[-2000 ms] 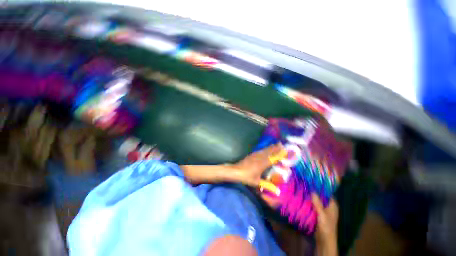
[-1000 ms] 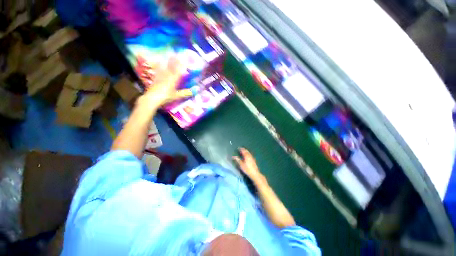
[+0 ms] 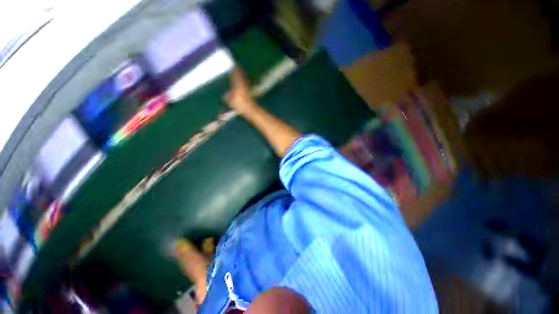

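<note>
My right hand (image 3: 240, 95) reaches over the green bench (image 3: 227, 190), thumb apart and holding nothing visible. Its fingertips are beside the corner of a pale open box base (image 3: 181, 40); blur hides whether they touch. My left hand (image 3: 189, 252) is low over the near bench, blurred and partly cut by my body, with yellow covers on spread fingers and nothing seen in it. A colour box (image 3: 125, 104) with a blue and orange front lies beside the pale base, and another pale base (image 3: 61, 150) lies further left.
A worn metal strip (image 3: 184, 150) runs along the bench. A white shelf (image 3: 55, 43) curves above the line. On the right, a bundle with coloured edges (image 3: 404, 147) stands among brown cartons (image 3: 383, 70). The floor (image 3: 472, 221) is blue.
The view has swung right, bringing in the cartons and bundle. My left hand has left the colour boxes it was on. My right hand has reached out across the bench.
</note>
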